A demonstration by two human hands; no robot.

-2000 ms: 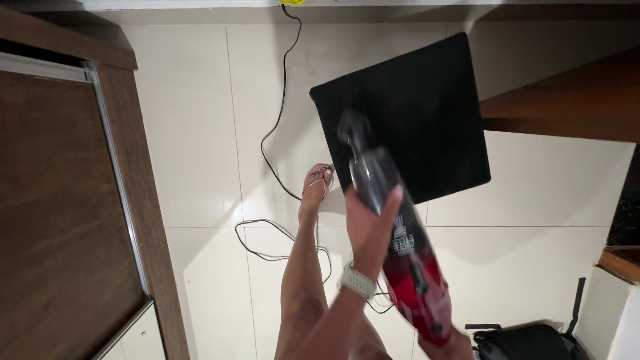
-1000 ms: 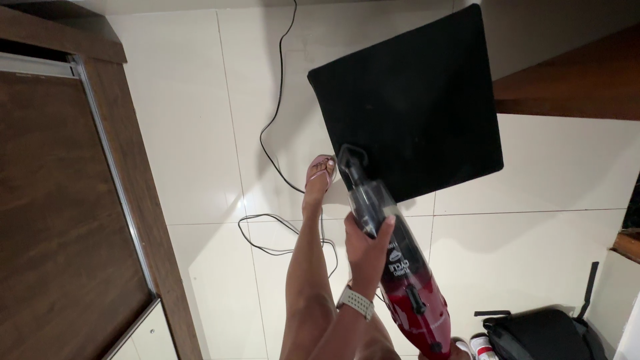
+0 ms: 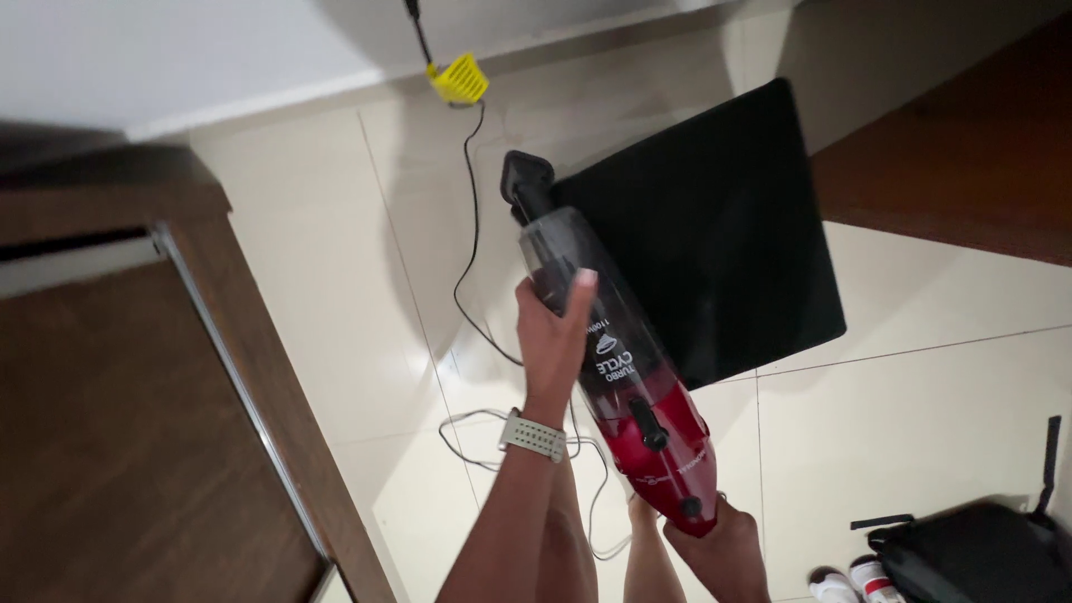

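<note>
A red and clear-grey handheld vacuum cleaner slants across the middle, held by both hands. My left hand, with a pale watch band at its wrist, grips the clear dust container. Around the rear end of the red body is my right hand. The vacuum's black brush nozzle is just off the upper left corner of a black square mat; whether it touches anything cannot be told.
A thin black cord runs from a yellow plug piece and loops on the tiled floor. Dark wooden furniture stands left, a reddish-brown wooden panel right. A black backpack and white shoes lie at lower right.
The nozzle, over the mat's left part two seconds ago, is now beyond its upper left corner. Both hands still hold the vacuum. The view has shifted, showing more wall at the top.
</note>
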